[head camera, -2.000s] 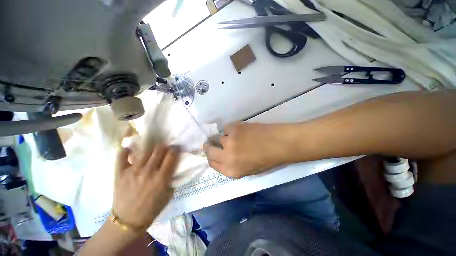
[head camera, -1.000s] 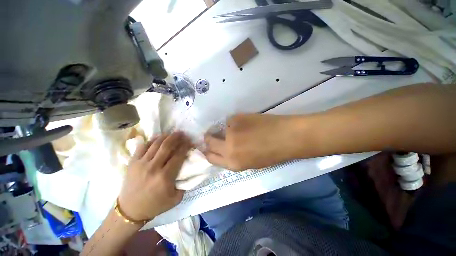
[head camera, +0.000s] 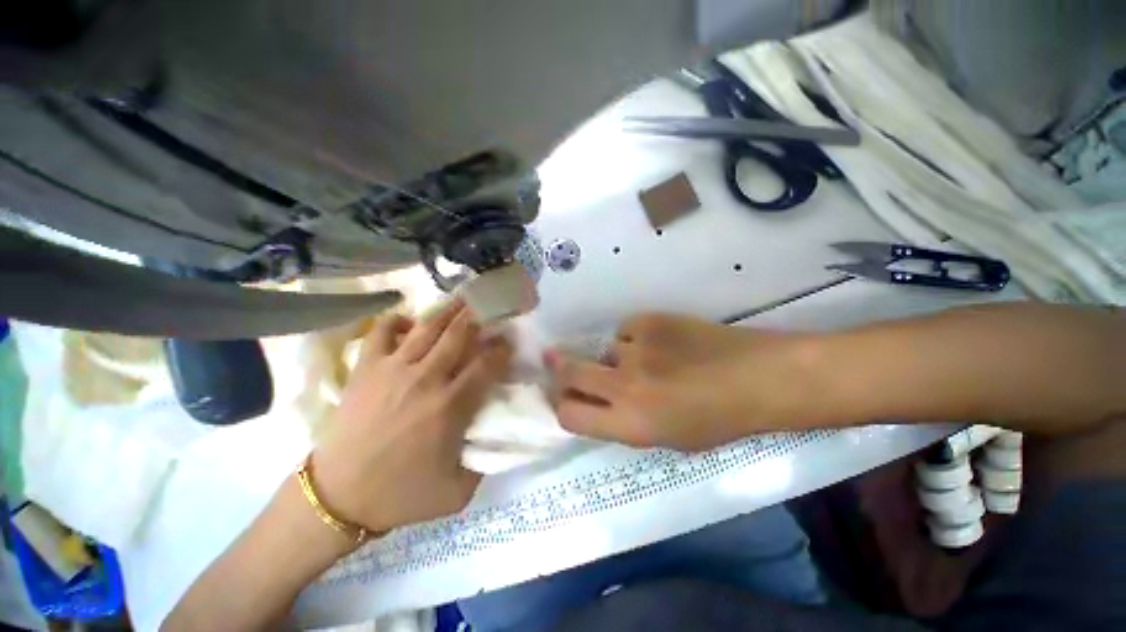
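Observation:
The cream garment piece lies bunched on the machine bed under and between my hands and spreads left. My left hand lies on the cloth, fingers pointing up toward the beige ribbed knob. My right hand is at the cloth's right edge, thumb and fingers bent close to it; a blur at the fingertips hides whether they pinch it. The grey sewing machine head fills the upper left. The needle and presser foot are hidden behind the head and knob.
Black-handled shears and small thread snips lie right of a brown square. Loose cream strips are at upper right. A dark rounded bar crosses at left. A blue bin is lower left, white rolls lower right.
The view has moved closer to the machine head, which now covers the needle area. My left hand is further up the cloth toward the knob. My right hand stays at the cloth's right edge.

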